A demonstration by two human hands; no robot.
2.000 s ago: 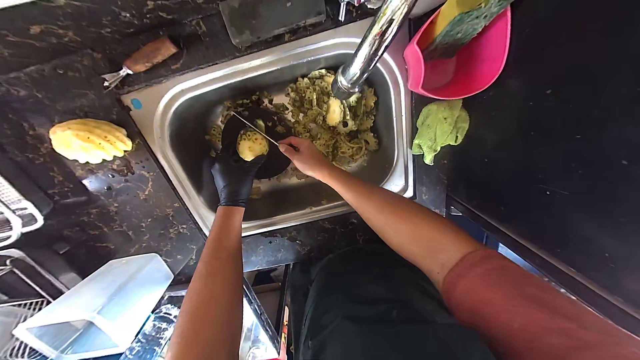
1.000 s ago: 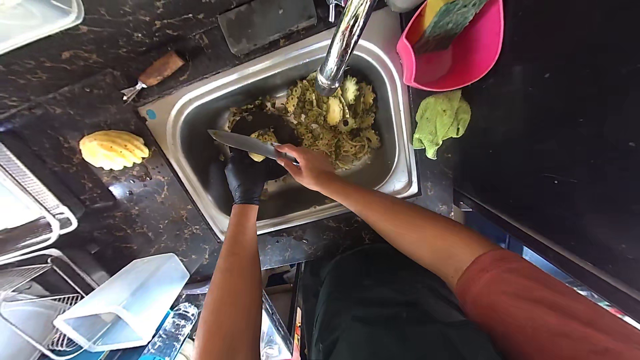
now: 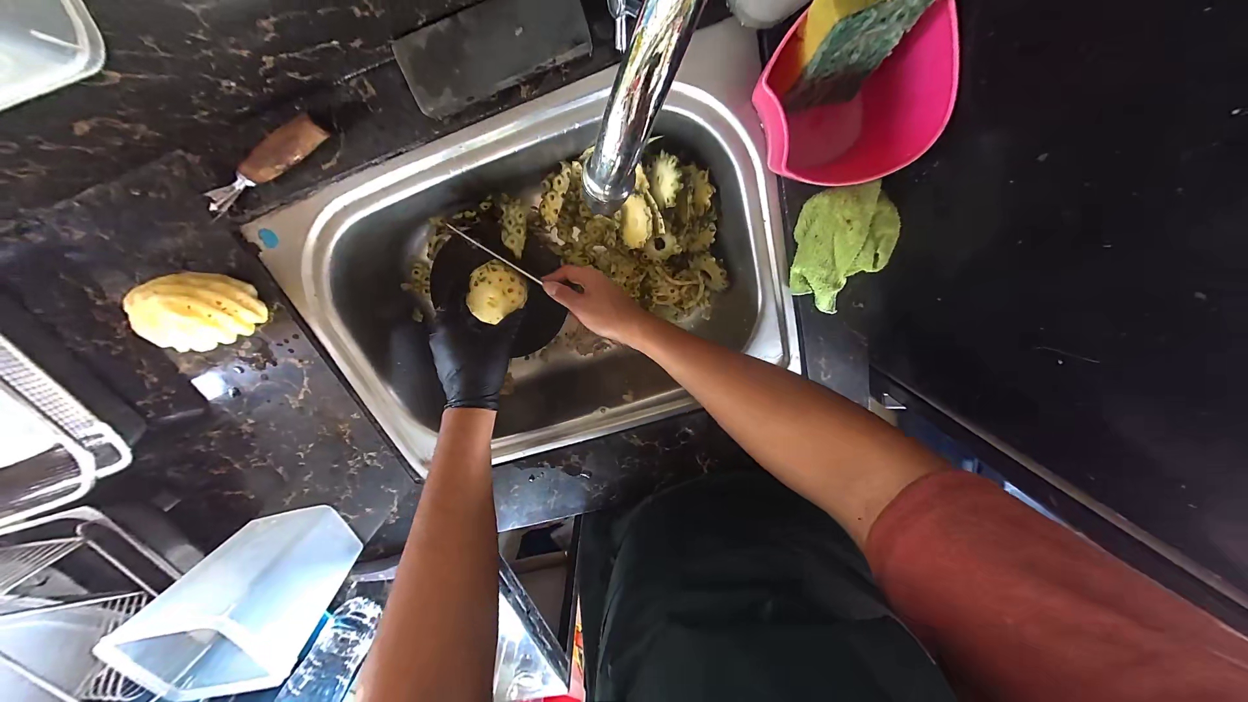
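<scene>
My left hand, in a black glove, holds a pineapple over the stainless-steel sink, with its pale cut end facing up. My bare right hand grips a knife by the handle; the thin blade lies across the upper side of the fruit, seen nearly edge-on. Beneath the fruit is a dark round surface. Pineapple peelings heap in the right part of the sink below the tap. A peeled, grooved pineapple rests on the counter at left.
The chrome tap reaches over the sink. At right are a pink container with a sponge and scourer, and a green cloth. A wooden-handled tool lies at upper left. A translucent plastic container and wire racks stand lower left.
The knife has turned from showing its broad blade to nearly edge-on, and the fruit's pale end is more exposed than one second ago. Both hands stay over the sink.
</scene>
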